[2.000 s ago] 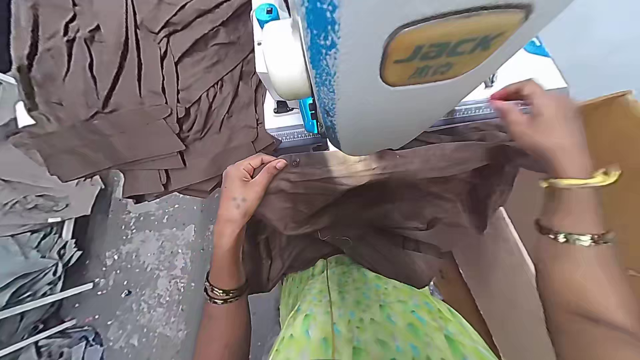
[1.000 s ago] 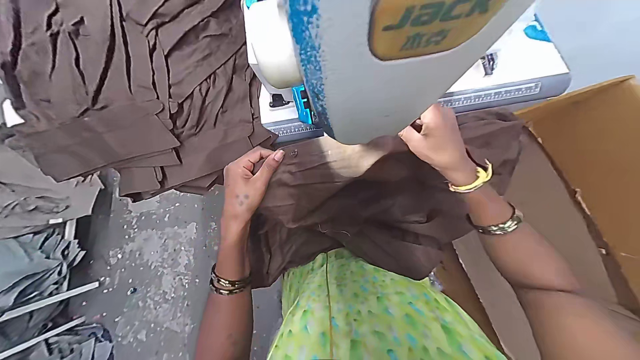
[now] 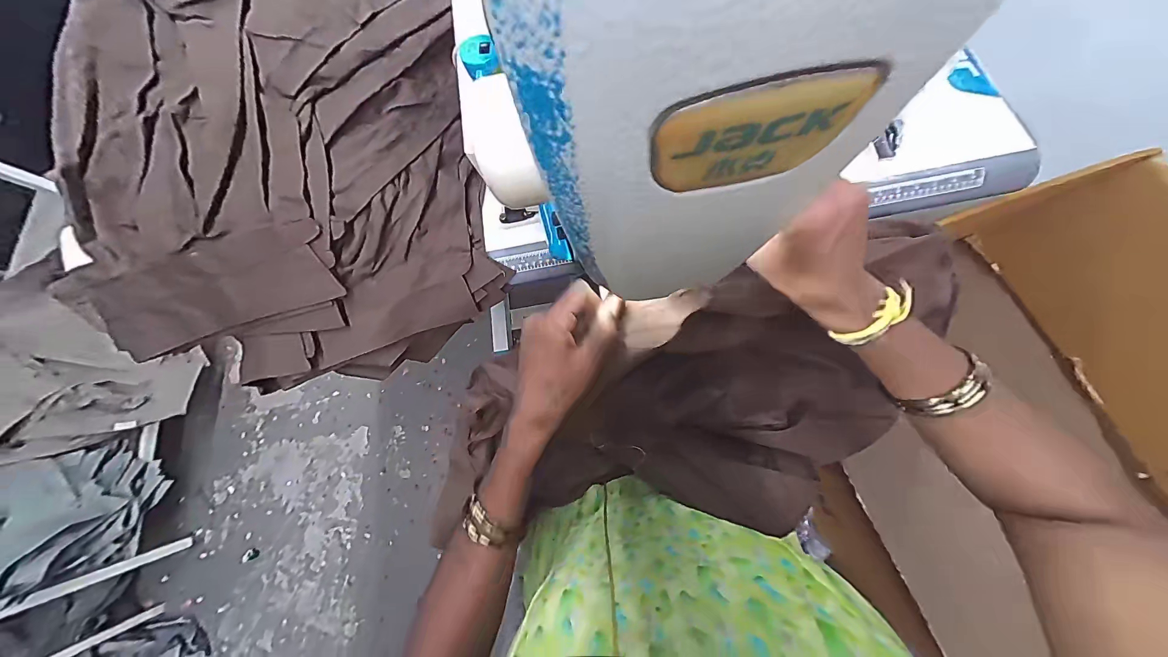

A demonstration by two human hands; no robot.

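Observation:
A brown cloth garment piece (image 3: 721,411) lies across my lap, its upper edge at the front of a white Jack sewing machine (image 3: 630,164). Near the lower end of the machine head, my left hand (image 3: 566,351) pinches the cloth edge between thumb and fingers. My right hand (image 3: 817,260), blurred and raised at the machine's right side, is by the cloth; whether its fingers grip the fabric is unclear. The machine head hides the needle area, and a patch of light falls on the cloth just below it.
Stacked brown cut pieces (image 3: 274,182) hang at the left. Beyond them are grey cloths (image 3: 82,365) and pale metal bars (image 3: 100,577) above the worn floor. An open cardboard box (image 3: 1086,310) stands at my right, close to my forearm.
My left hand has moved right along the cloth, closer to the machine head. My right hand came inward from the far right between the first two frames and remains near the head.

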